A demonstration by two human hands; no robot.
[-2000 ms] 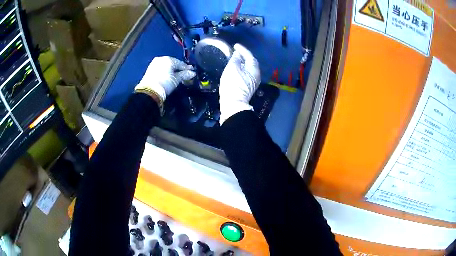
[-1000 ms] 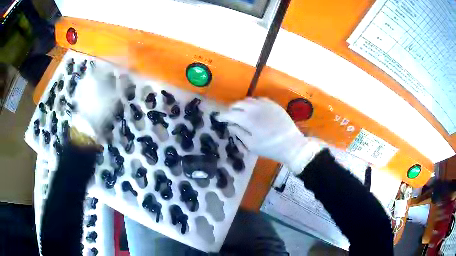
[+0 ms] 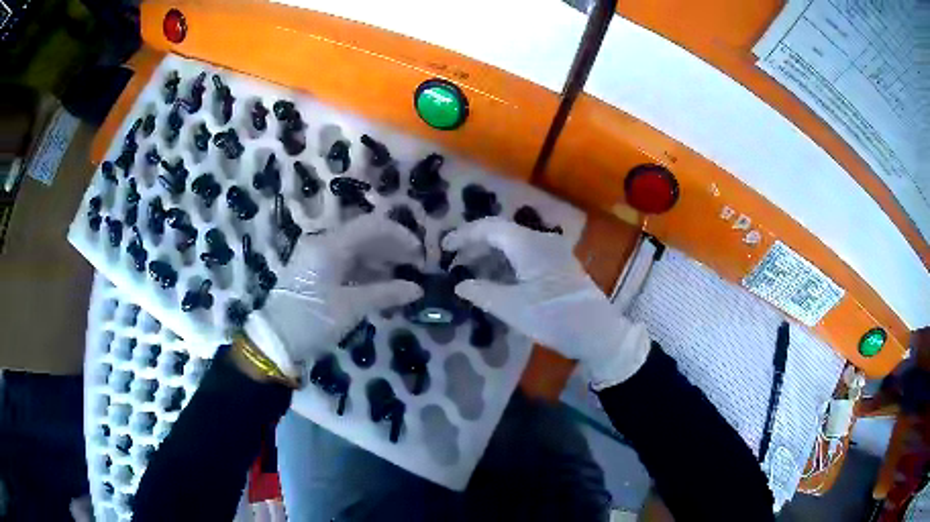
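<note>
A white foam tray (image 3: pixel 442 393) with rows of shaped pockets holds many small glossy black earbuds (image 3: pixel 409 357). A black rounded case (image 3: pixel 436 311) with a pale mark sits on the tray's right half, between my hands. My gloved left hand (image 3: pixel 342 280) is at its left side and my gloved right hand (image 3: pixel 535 296) at its right side. Thumbs and fingers of both hands are bent toward the case, with small dark pieces at the fingertips. The fingers partly hide the case and what they pinch. Several pockets at the tray's lower right are empty.
The orange machine ledge behind the tray carries green buttons (image 3: pixel 442 105) and red buttons (image 3: pixel 651 189). A second foam tray (image 3: pixel 120 382) lies lower left. A gridded sheet (image 3: pixel 704 336) with a black pen (image 3: pixel 777 377) lies at the right. Cables hang at far right.
Both hands were in the test box, then over the tray, apart. Now they have come together at the black case. The view has tipped down from the blue chamber to the tray.
</note>
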